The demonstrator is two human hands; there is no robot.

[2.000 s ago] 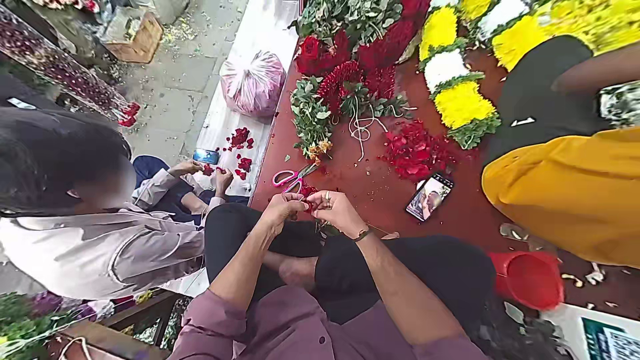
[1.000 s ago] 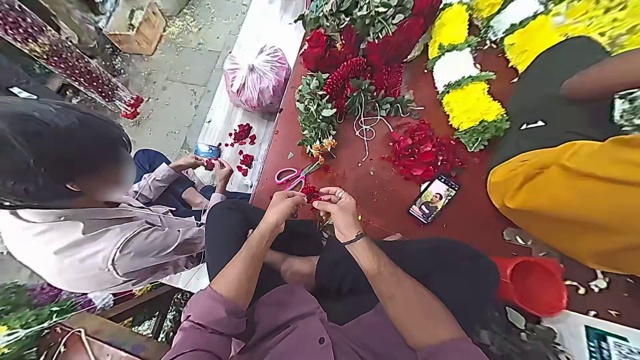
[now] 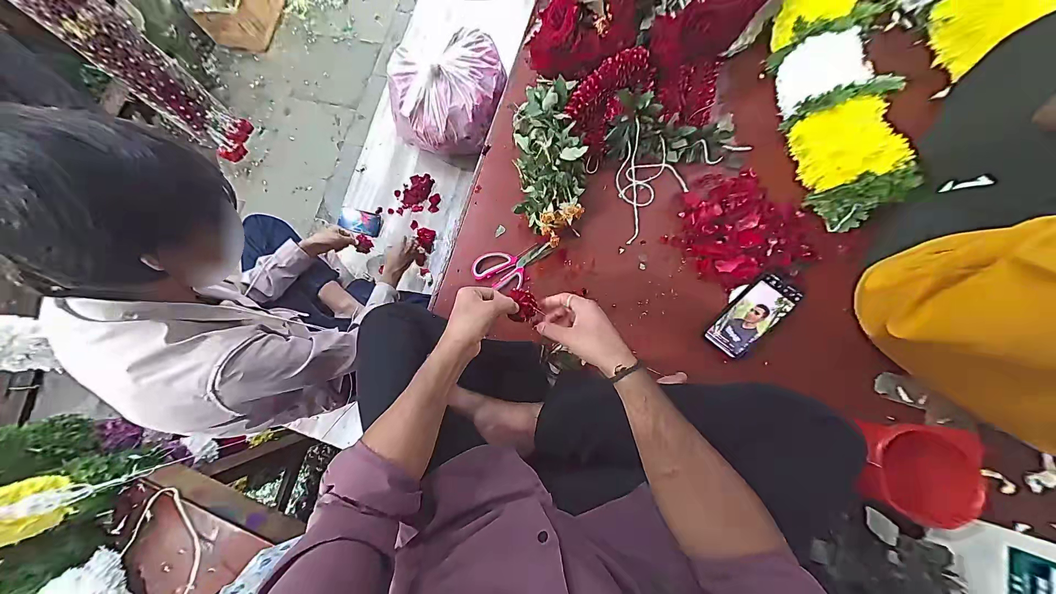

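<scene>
My left hand (image 3: 483, 313) pinches a small bunch of dark red petals (image 3: 522, 306) above my crossed legs. My right hand (image 3: 582, 326) is just right of the bunch, thumb and finger together on what looks like a thin thread. Pink-handled scissors (image 3: 497, 268) lie partly spread on the red tabletop just beyond my hands. Past them are leafy green stems (image 3: 549, 140) with small orange flowers (image 3: 561, 218), and loose white string (image 3: 635, 186). A pile of red petals (image 3: 738, 227) lies to the right, with a lit smartphone (image 3: 753, 315) at its near edge.
On the left a seated person (image 3: 198, 355) handles red flowers beside a tied plastic bag (image 3: 447, 91). Red flower garlands (image 3: 610, 82) and a yellow-and-white garland (image 3: 850, 144) lie at the back. Someone in yellow (image 3: 965, 305) sits right, near a red plastic container (image 3: 928, 474).
My hands stay close together at the red petals. The view has shifted slightly. The neighbour's hands still work at the red flowers on the left.
</scene>
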